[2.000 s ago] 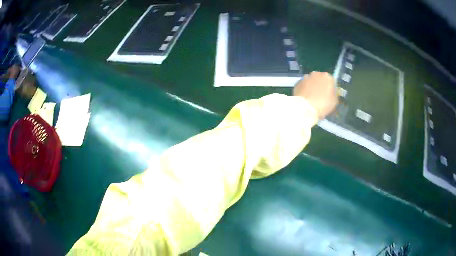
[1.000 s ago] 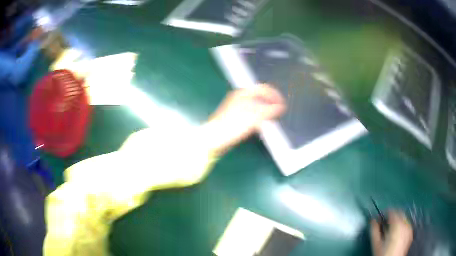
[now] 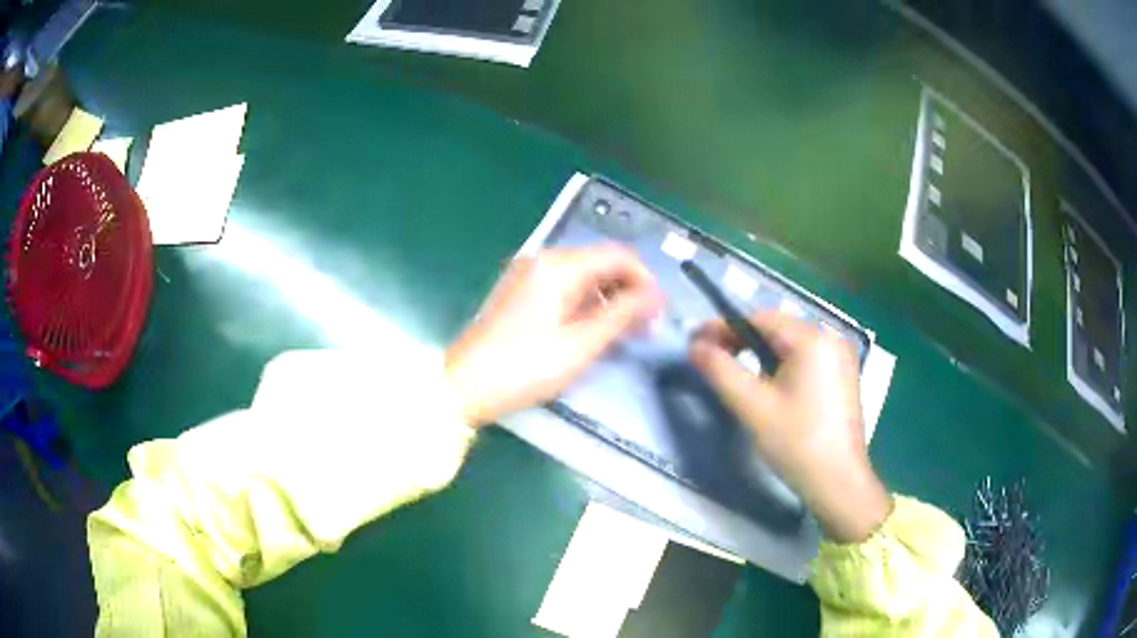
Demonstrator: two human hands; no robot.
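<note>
A tablet back cover (image 3: 599, 386) lies on a white protective sheet (image 3: 880, 386) in front of me, with pale stickers along its far side. My left hand (image 3: 561, 318) is over the cover's left part, thumb and fingers brought together; whether something tiny is between them is too blurred to tell. My right hand (image 3: 798, 399) is over the cover's right part and holds slim black tweezers (image 3: 723, 303), pointing up and left. An adhesive sheet (image 3: 605, 567), part cream and part black, lies at the near edge, partly beside the white sheet.
More covers lie on the far green strip, at the top (image 3: 468, 13) and at the right (image 3: 979, 212). A pile of small slivers (image 3: 1004, 555) is at lower right. A red fan (image 3: 81, 268) and spare liner sheets (image 3: 193, 175) are at left, near another person's hand.
The cover on its white sheet has come nearer and turned in front of me. My left hand has left its edge and is over it. My right hand has moved from the sliver pile to the cover.
</note>
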